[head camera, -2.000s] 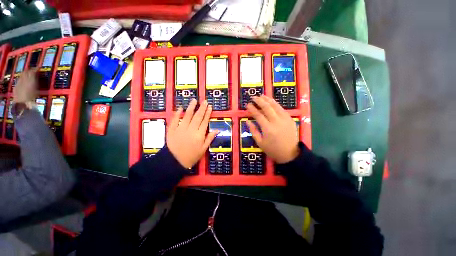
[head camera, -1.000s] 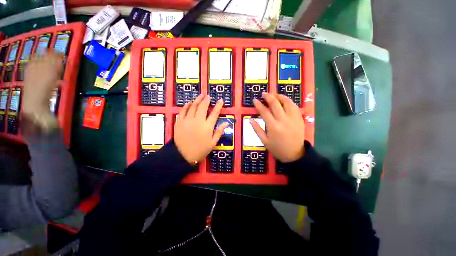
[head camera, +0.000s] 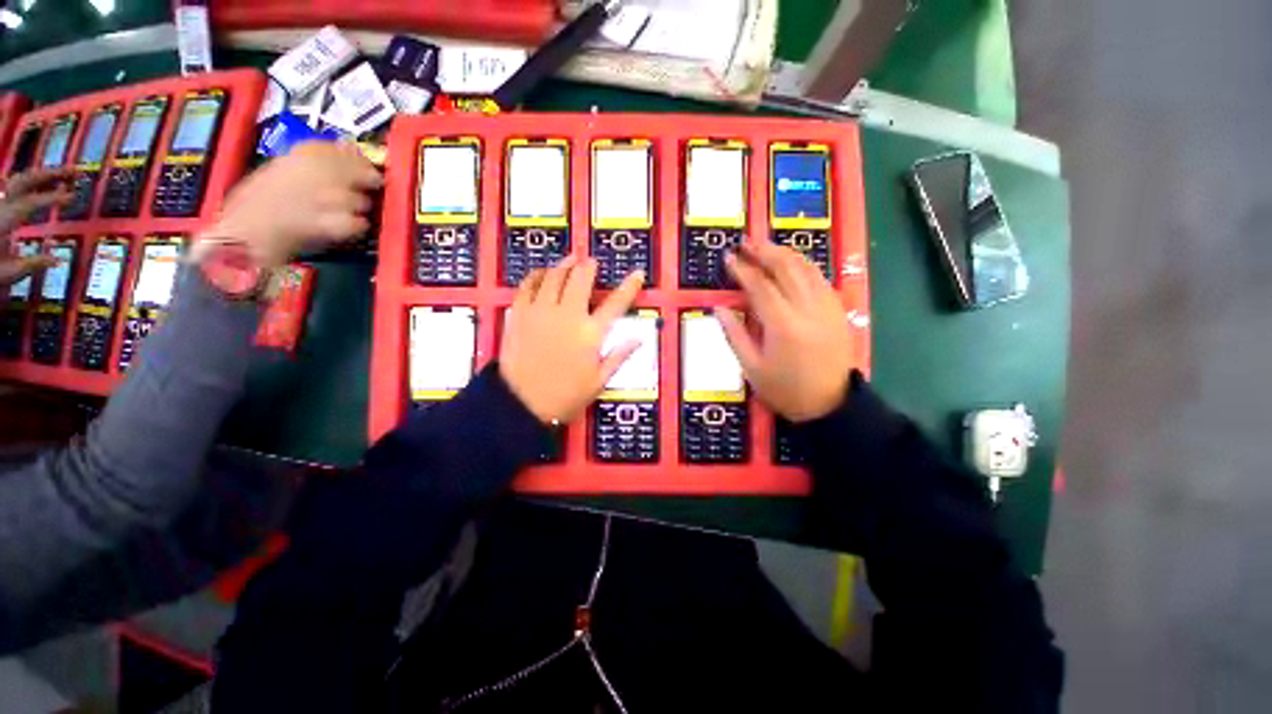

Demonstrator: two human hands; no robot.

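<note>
A red phone tray (head camera: 670, 296) lies in front of me with keypad phones in two rows. Most visible screens are white; the top right keypad phone (head camera: 799, 188) shows a blue screen. My left hand (head camera: 561, 342) lies palm down over the middle of the tray, fingertips at the keys of upper-row phones, covering a lower-row phone. My right hand (head camera: 795, 332) lies palm down over the right part, fingertips near the keys of the upper right phones, covering much of the lower right phone. Both hands have spread fingers and hold nothing.
Another person's forearm (head camera: 105, 419) reaches over a second red tray (head camera: 223, 181) at left, hand beside the loose heap (head camera: 356, 98). An orange-red rectangle (head camera: 286, 310) lies near it. A smartphone (head camera: 970, 230) and white charger (head camera: 996, 444) lie right. A black-handled mallet (head camera: 558, 53) lies behind.
The lower-row screens beside my hands have turned from dark to white. My hands stay over the tray with small finger shifts. The other person's hand has moved right toward the heap.
</note>
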